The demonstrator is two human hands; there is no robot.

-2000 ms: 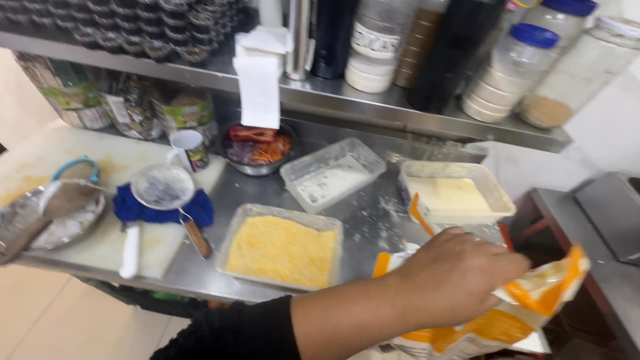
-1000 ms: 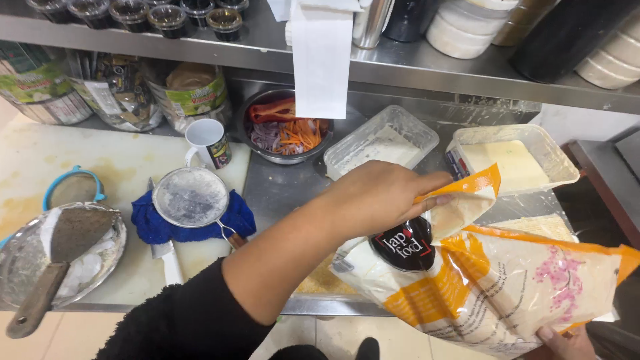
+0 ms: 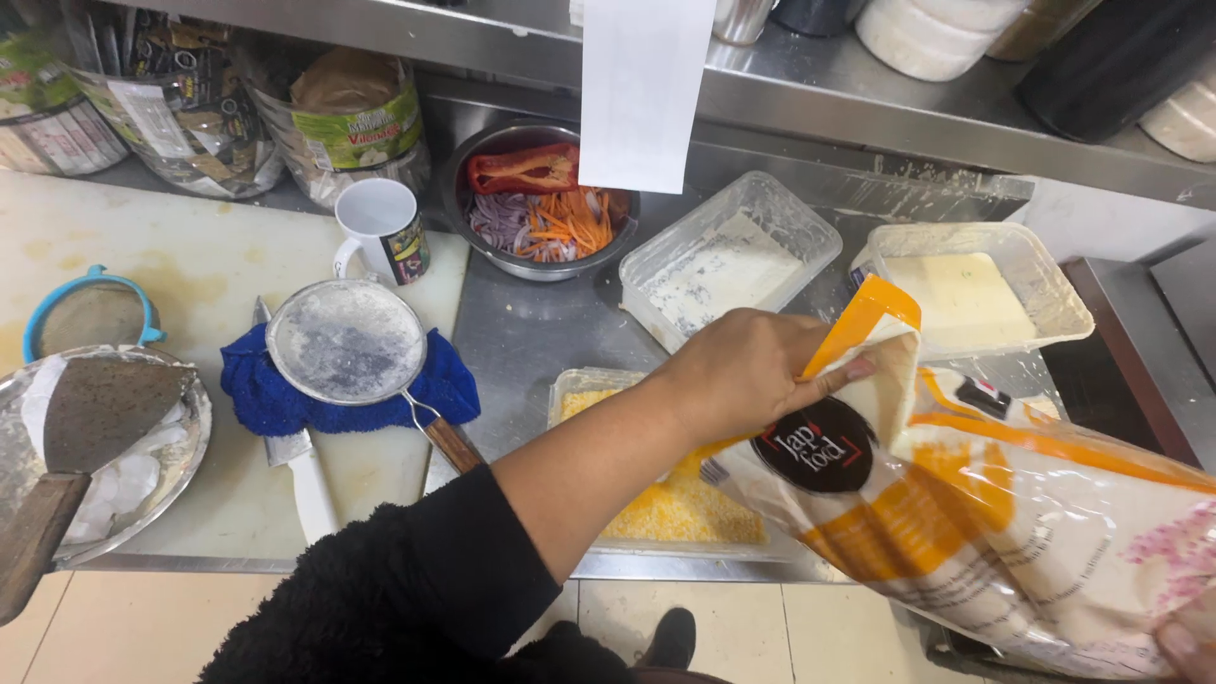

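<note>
My left hand [image 3: 750, 370] pinches the orange-edged mouth of a large printed plastic bag [image 3: 1007, 522]. At the lower right edge, fingers of my right hand [image 3: 1183, 646] hold the bag's other end; most of that hand is out of frame. Behind my left forearm and the bag, a tray of yellow crumbs [image 3: 684, 508] is partly hidden. Beyond my left hand stands a clear plastic container [image 3: 817, 237] with white powder in it. Another plastic container [image 3: 1073, 318], with a pale yellow mixture, stands behind the bag's mouth.
At left, a sieve [image 3: 347, 342] rests on a blue cloth [image 3: 256, 399] beside a white-handled knife [image 3: 312, 489]. A metal bowl [image 3: 195, 465] holds a wooden-handled scraper [image 3: 114, 408]. Behind are a mug [image 3: 375, 214] and a bowl of cut vegetables [image 3: 546, 271], below a steel shelf [image 3: 807, 90].
The bag has come over the crumb tray, which showed whole two seconds ago. My right hand, unseen in the oldest frame, now shows at the bag's far end. The view has moved in closer.
</note>
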